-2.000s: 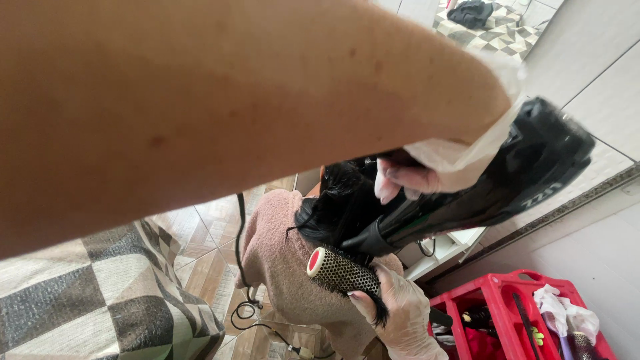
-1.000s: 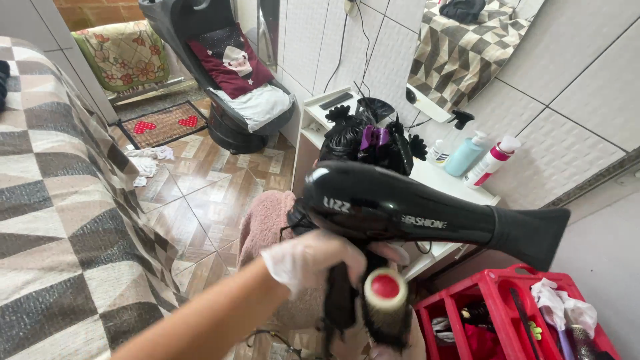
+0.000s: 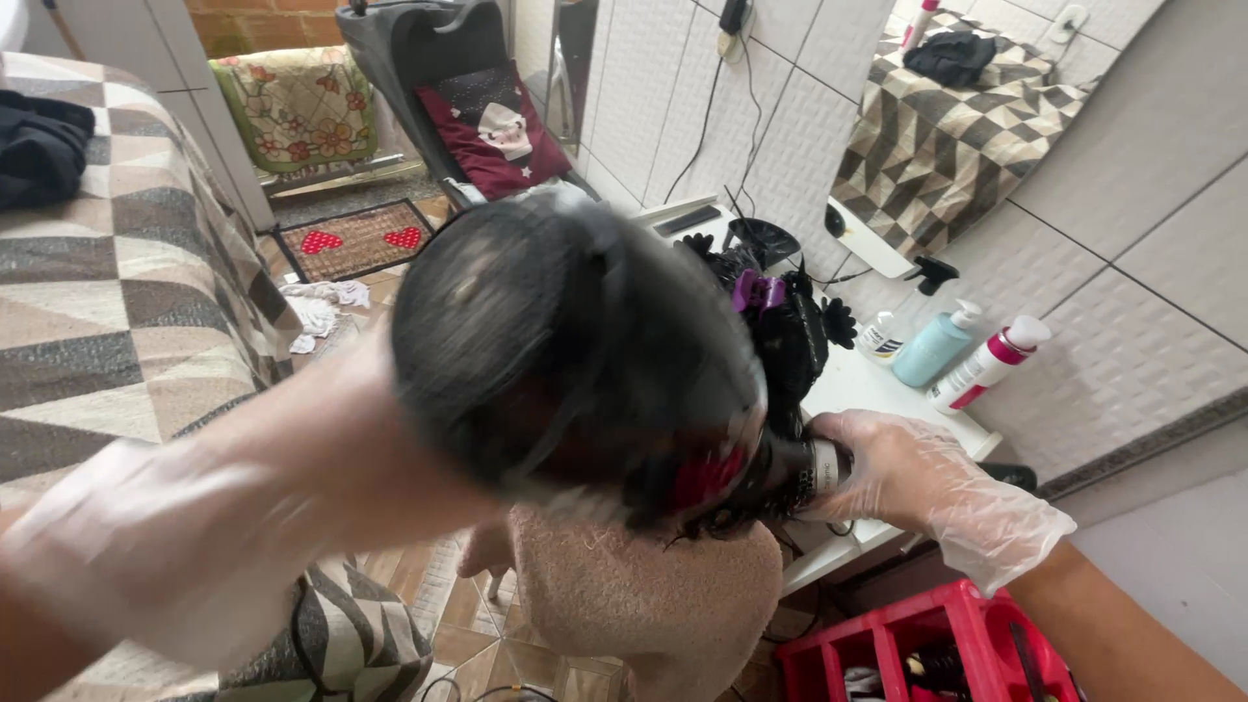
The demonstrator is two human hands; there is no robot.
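Observation:
A black hair dryer [image 3: 585,361], blurred and close to the camera, hides much of a seated person's head. My left hand [image 3: 244,507], in a clear plastic glove, is at the dryer; its fingers are hidden, but the dryer is held up there. My right hand [image 3: 877,463], gloved too, grips a round hair brush [image 3: 824,468] with dark hair around its bristles. Purple and black clips hold up the person's black hair [image 3: 785,341]; the purple hair clip [image 3: 756,291] sits on top. A pinkish towel [image 3: 643,595] covers the shoulders.
A white shelf [image 3: 858,390] with pump bottles [image 3: 936,346] stands beyond the head, below a mirror [image 3: 975,117]. A red organizer [image 3: 907,624] is at lower right. At left is a bed or couch under a patterned cover [image 3: 146,244]; a salon wash chair [image 3: 429,58] stands behind.
The dryer has swung so that its rear end now faces the camera. The brush has moved to the right of the dryer, with hair around it.

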